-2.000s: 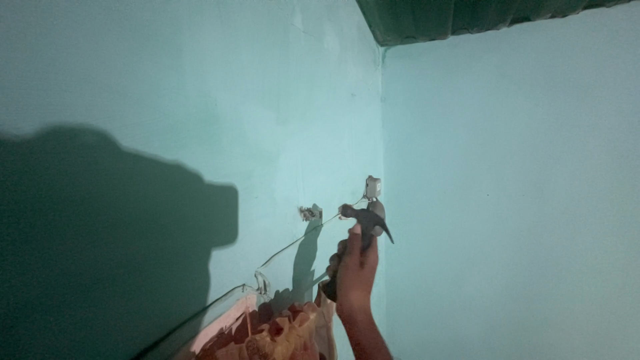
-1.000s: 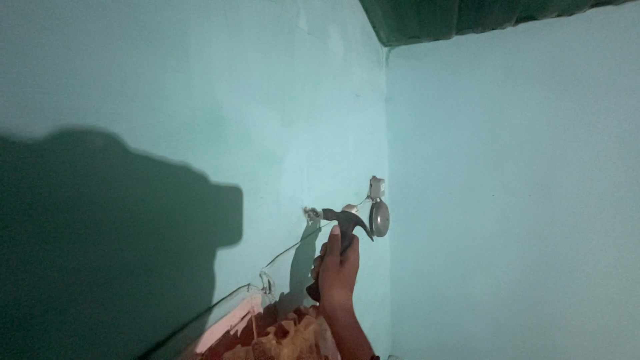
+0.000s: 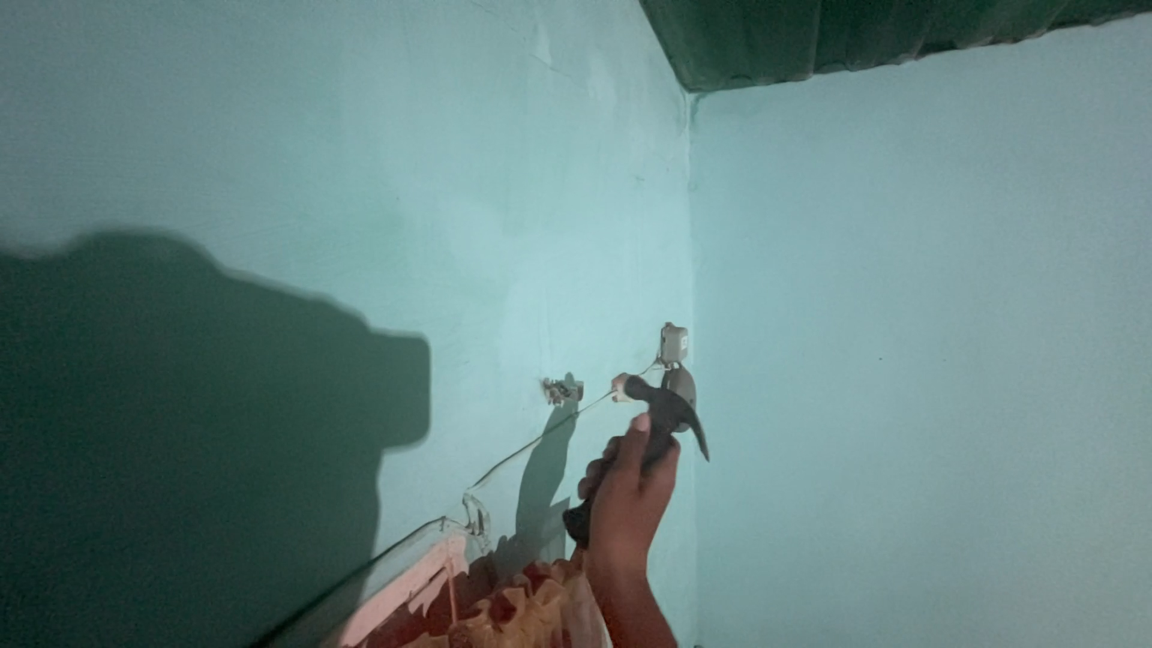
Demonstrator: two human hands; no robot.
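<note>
My right hand (image 3: 630,495) grips the dark handle of a claw hammer (image 3: 668,409), thumb along the handle. The hammer's striking face points left, and its curved claw points down to the right. To its left, a small metal fitting (image 3: 564,390) juts from the turquoise wall. A small pale piece (image 3: 620,387) on the wall shows just left of the hammer's face; whether they touch I cannot tell. Behind the hammer, a rounded grey fixture (image 3: 681,382) is partly hidden. My left hand is out of view.
Above the rounded fixture, a small grey box (image 3: 674,343) sits near the wall corner. A thin cable (image 3: 531,443) runs down-left along the wall. Below are a pink frame edge (image 3: 405,589) and ruffled orange-red fabric (image 3: 517,612). Dark green corrugated roofing (image 3: 864,36) lies above.
One second ago the hammer's face was at the metal fitting. My right hand and the hammer have since moved right, off it, and the hammer again overlaps the rounded fixture.
</note>
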